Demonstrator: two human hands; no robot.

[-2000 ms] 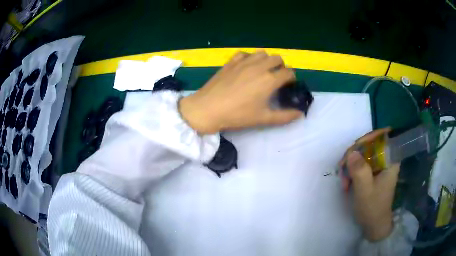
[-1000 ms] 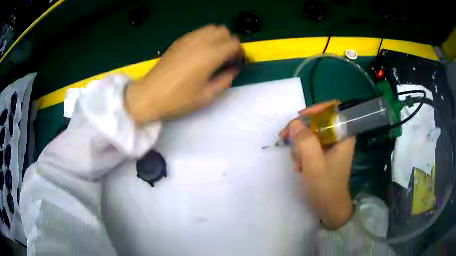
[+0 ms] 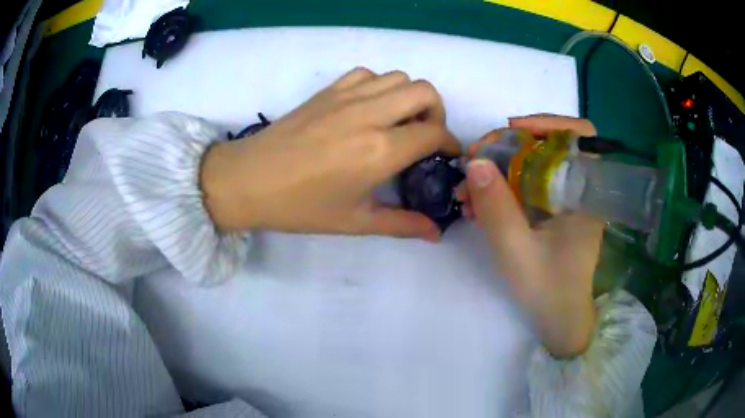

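A black round watch case (image 3: 430, 189) is over the middle of the white foam pad, held by the fingers and thumb of my left hand (image 3: 343, 155). My right hand (image 3: 531, 237) grips a clear dispensing syringe (image 3: 617, 189) with a yellow-amber band, lying nearly level. Its front end is at the right edge of the case; the needle tip is too small or hidden to make out. A green cap (image 3: 671, 196) is on the syringe's rear.
The foam pad (image 3: 343, 326) carries another case (image 3: 253, 128), partly behind my left hand, and one at upper left (image 3: 166, 37). More dark cases (image 3: 73, 114) lie left. White paper (image 3: 122, 20) is upper left. The controller (image 3: 694, 106) and looping hose (image 3: 663, 82) are right.
My left hand has come back from the yellow stripe to the pad, a case now clearly in its fingers. The syringe and left hand have come together. The camera view has shifted.
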